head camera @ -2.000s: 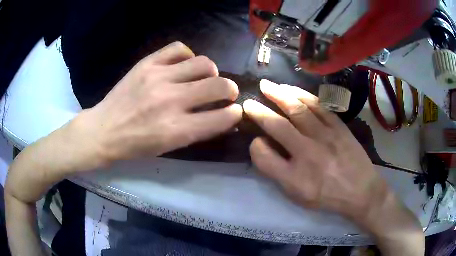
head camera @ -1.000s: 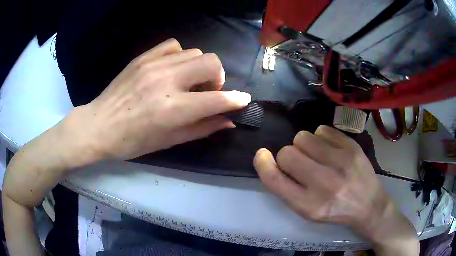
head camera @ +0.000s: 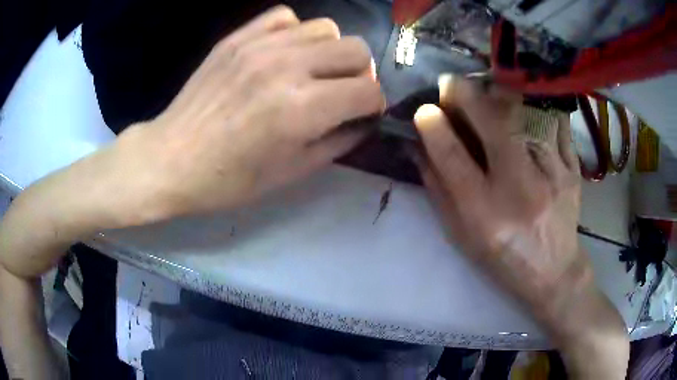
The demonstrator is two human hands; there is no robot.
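Note:
A dark garment panel (head camera: 390,152) lies on the white table in front of the sewing machine (head camera: 594,63). My left hand (head camera: 256,122) has its fingers curled and pinches the panel's edge left of the lit needle area. My right hand (head camera: 508,182) lies over the panel to the right, fingers extended and apart, with two fingertips lit by the lamp. The small ribbed dark piece is not visible now. The needle and presser foot cannot be made out clearly.
The cream ridged knob (head camera: 540,125) is close behind my right hand. Red-orange scissor handles (head camera: 594,141) lie to its right. Dark scraps (head camera: 647,252) lie at the far right. A thread end (head camera: 383,202) lies on the table (head camera: 319,252), whose front edge bears a ruler.
My left hand has moved up and right with the panel's edge, uncovering more white table. My right hand has moved up and opened from a curl onto the cloth. The ribbed piece has gone from sight.

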